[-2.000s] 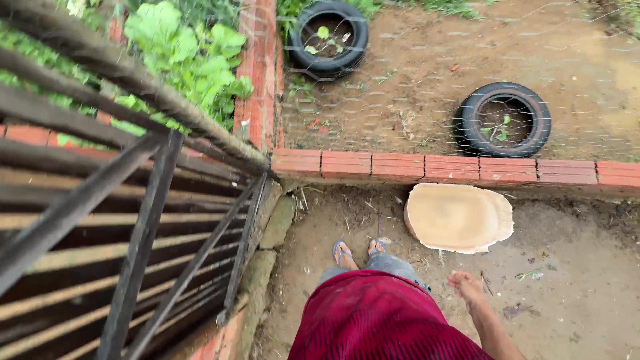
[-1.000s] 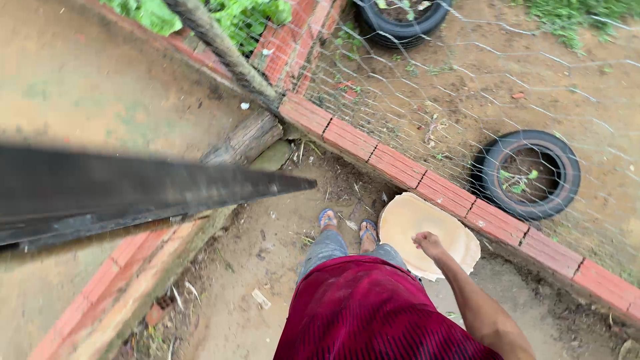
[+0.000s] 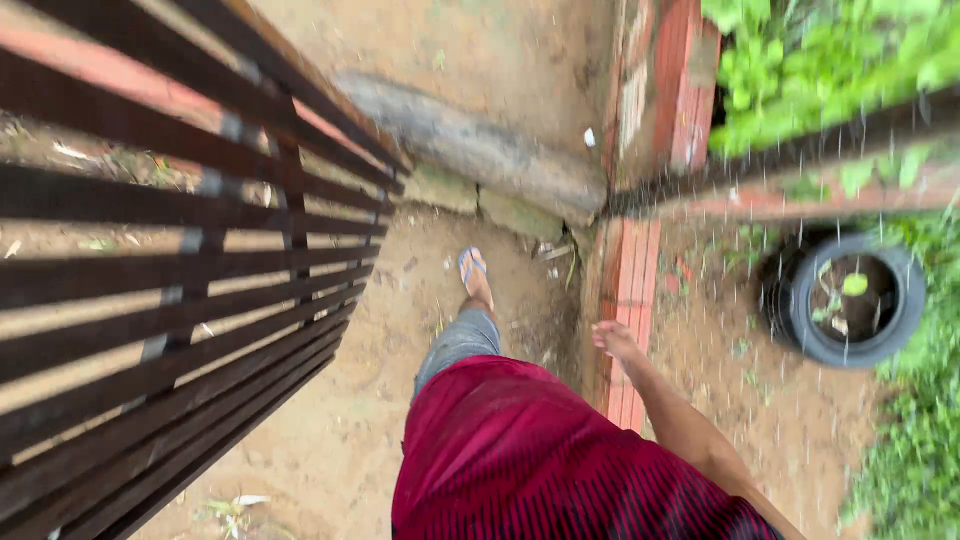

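Note:
My right hand [image 3: 616, 339] hangs at my right side, seen from above over the low red brick edging [image 3: 631, 300]. Its fingers look loosely curled, and I see no object in it. My left hand is outside the view. Left of me a dark slatted gate [image 3: 187, 247] stands at a slant, its free end near the threshold. One foot in a blue flip-flop [image 3: 472, 270] is on the bare ground.
A rounded log [image 3: 480, 142] and flat stones [image 3: 517, 214] lie across the ground ahead. A tire [image 3: 859, 300] with a small plant sits beyond the brick edging. Leafy plants [image 3: 795, 75] grow at the upper right behind a post and wire mesh.
The view has turned left; the pale slab beside the bricks, seen earlier, is out of view. The gate now fills the left side, and the log lies straight ahead.

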